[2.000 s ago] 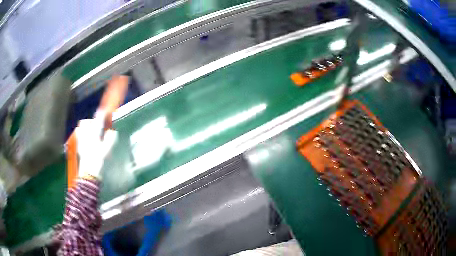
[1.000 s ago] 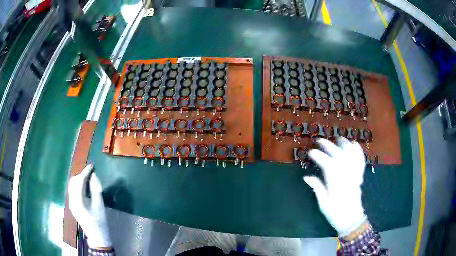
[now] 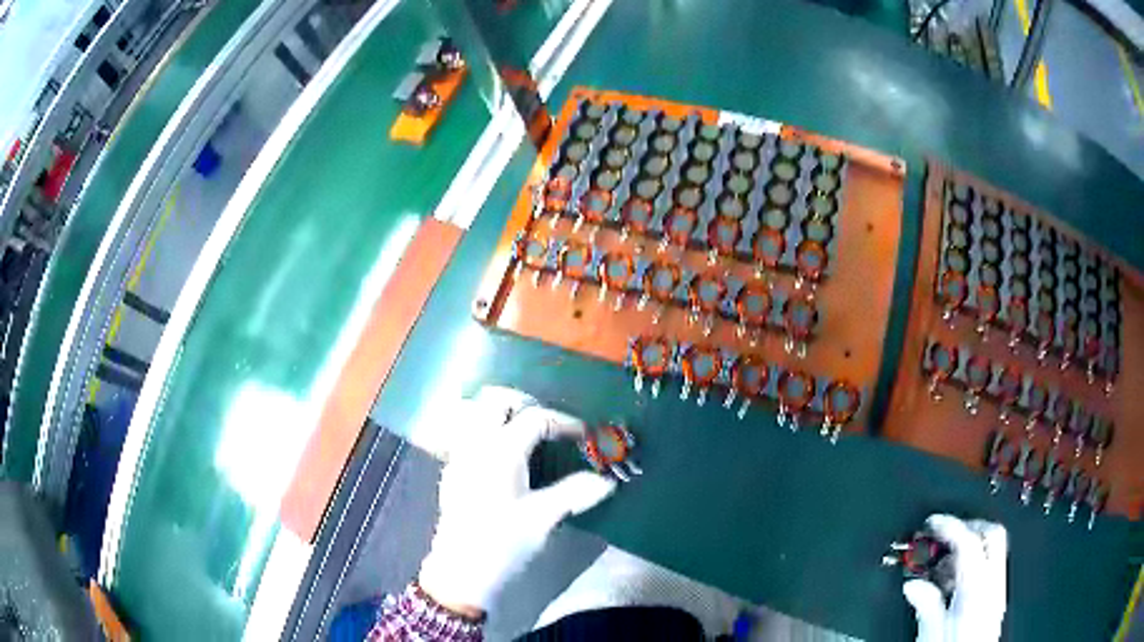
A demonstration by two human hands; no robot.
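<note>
My left hand (image 3: 502, 483), in a white glove, holds a ferrite core half with a copper coil (image 3: 609, 448) between thumb and fingers, below the left parts tray (image 3: 866, 270). The coil's leads point down and right. My right hand (image 3: 960, 577), also in a white glove, holds another core half with a copper coil (image 3: 925, 554) at the lower right, its leads pointing left. The left tray and the right parts tray (image 3: 1029, 433) bear rows of dark cores, with copper coils in the nearer rows.
A long orange-brown carrier strip (image 3: 376, 370) lies at the conveyor's near edge. A short orange strip (image 3: 427, 115) with a few dark blocks lies on the green conveyor (image 3: 295, 270). A metal post (image 3: 483, 50) stands behind the left tray's corner. The green bench top (image 3: 753, 502) lies under the trays.
My left hand has moved right, off the strip's side, and now holds a core with coil. My right hand has drawn back toward me from the right tray with another. The view has shifted left.
</note>
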